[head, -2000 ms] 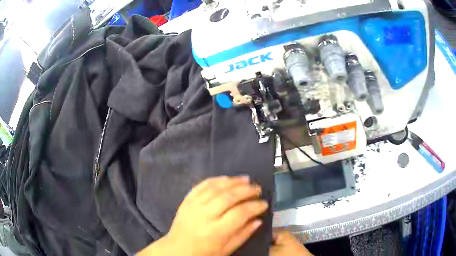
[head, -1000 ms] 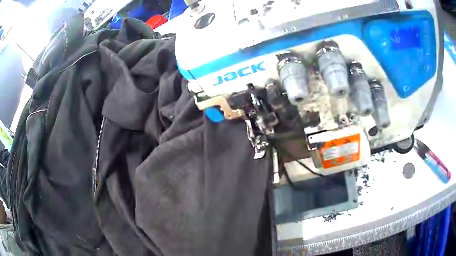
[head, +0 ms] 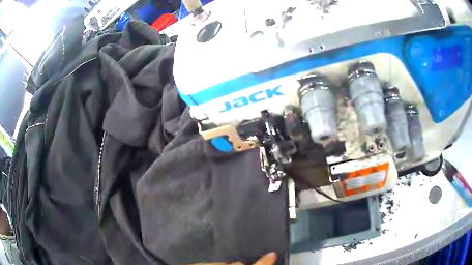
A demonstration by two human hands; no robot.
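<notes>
The dark charcoal cloth (head: 207, 202) lies flat left of the needle area and its right edge runs under the presser foot (head: 274, 178). The white overlock machine (head: 243, 72) with JACK lettering stands above it. A beige metal bracket (head: 235, 140) with a blue spot sits left of the foot. My left hand (head: 266, 259), by its position, shows only as a bit of fingers on the cloth at the bottom edge; the rest is cut off and its grip cannot be told. My right hand is not in view.
A heap of the same cloth (head: 62, 150) with pale seam lines fills the left. Right of the foot are an orange-and-white label (head: 365, 180), a grey recess (head: 310, 227) and dark lint (head: 391, 202). A red-and-blue tool (head: 458, 182) lies at the right edge.
The view has shifted, so the machine appears larger and lower. The hands seen on the cloth at first were out of view one second ago; now a few fingers show at the bottom edge.
</notes>
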